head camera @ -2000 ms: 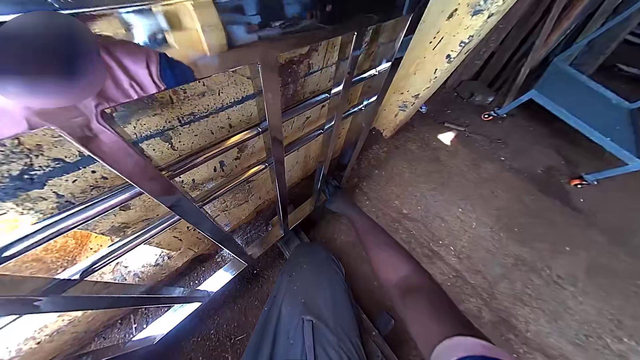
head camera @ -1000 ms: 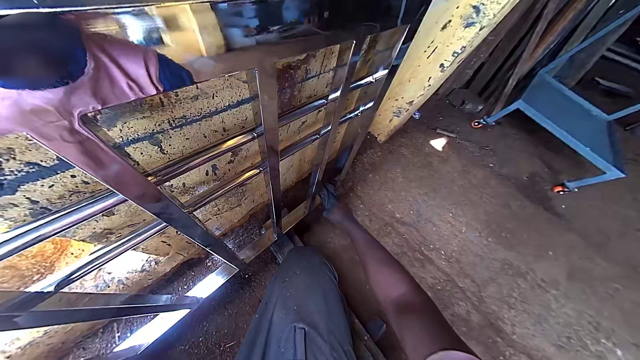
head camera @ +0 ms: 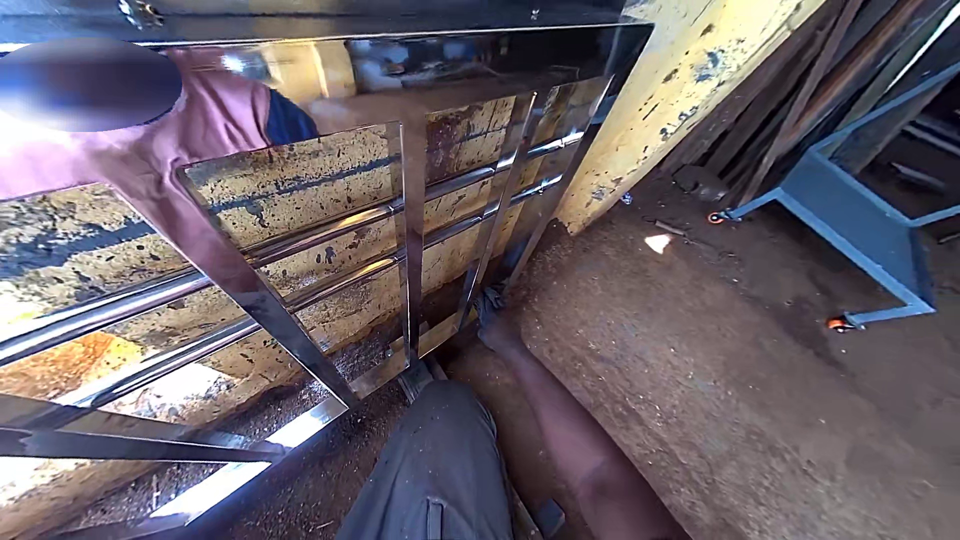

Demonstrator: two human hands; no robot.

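Observation:
A shiny metal frame [head camera: 415, 240] with flat upright bars, a glossy top panel and two round rails [head camera: 352, 221] leans or stands by the stained yellow wall. My right hand [head camera: 489, 319] reaches down to the foot of an upright near the frame's right end, with a dark cloth or glove-like item [head camera: 490, 298] at its fingers; the grip is too small to make out. The left hand is out of the picture. My knee, in dark trousers [head camera: 442, 465], is close to the frame's bottom rail [head camera: 382, 373].
A blue-grey metal trolley [head camera: 855, 210] with orange casters stands at the right on the dirt floor [head camera: 675, 390]. Behind it, long boards or bars [head camera: 787, 105] lean in a row. A small dark block [head camera: 550, 516] lies beside my leg. The yellow wall's edge [head camera: 637, 150] rises past the frame.
The view has shifted a little, showing more of the frame's top. My right hand stays low at the frame's right end.

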